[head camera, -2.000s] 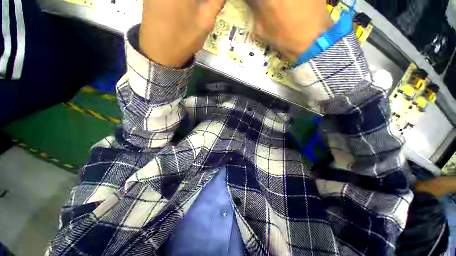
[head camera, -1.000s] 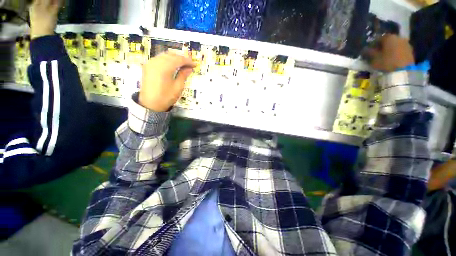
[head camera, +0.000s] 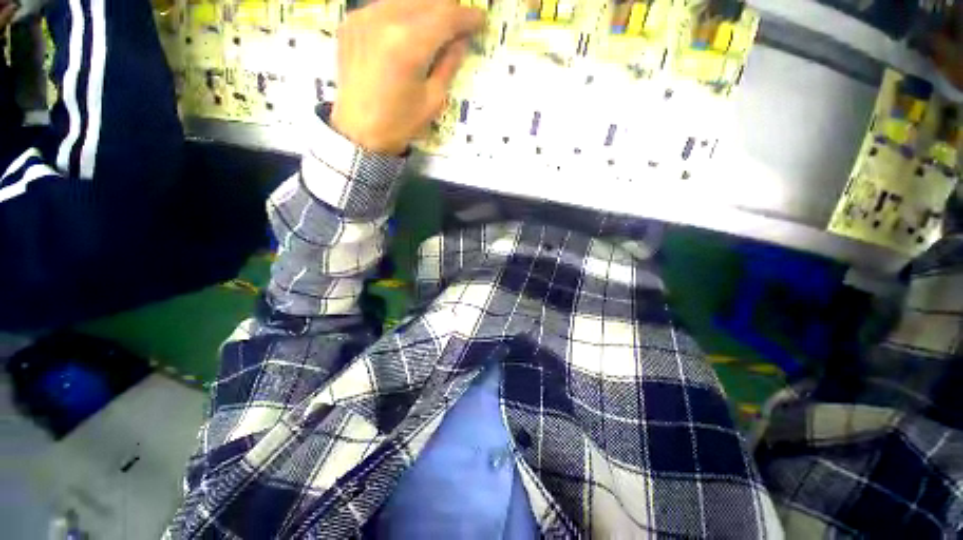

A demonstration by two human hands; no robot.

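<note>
My left hand (head camera: 403, 74) is over the left end of a pale circuit board panel (head camera: 576, 111), with its fingers curled and pointing right. Whether it pinches a small part cannot be told. The panel lies on the line rail (head camera: 634, 196), with yellow-and-black parts (head camera: 630, 17) along its far side and small dark parts on its near half. My right sleeve (head camera: 929, 327) is at the right edge. A blurred skin-toned patch in the top right corner may be my right hand, cut off by the edge.
Another panel (head camera: 898, 174) lies at the right, past a bare grey stretch of track (head camera: 797, 127). More boards (head camera: 248, 63) lie at the left, beside a neighbour's dark, white-striped sleeve (head camera: 85, 84). Below are the green floor and a blue object (head camera: 792, 301).
The view has tipped down, so the bins have left the picture and the panels sit higher. My left hand remains by the panel's left end. My right hand has shifted to or past the picture's edge.
</note>
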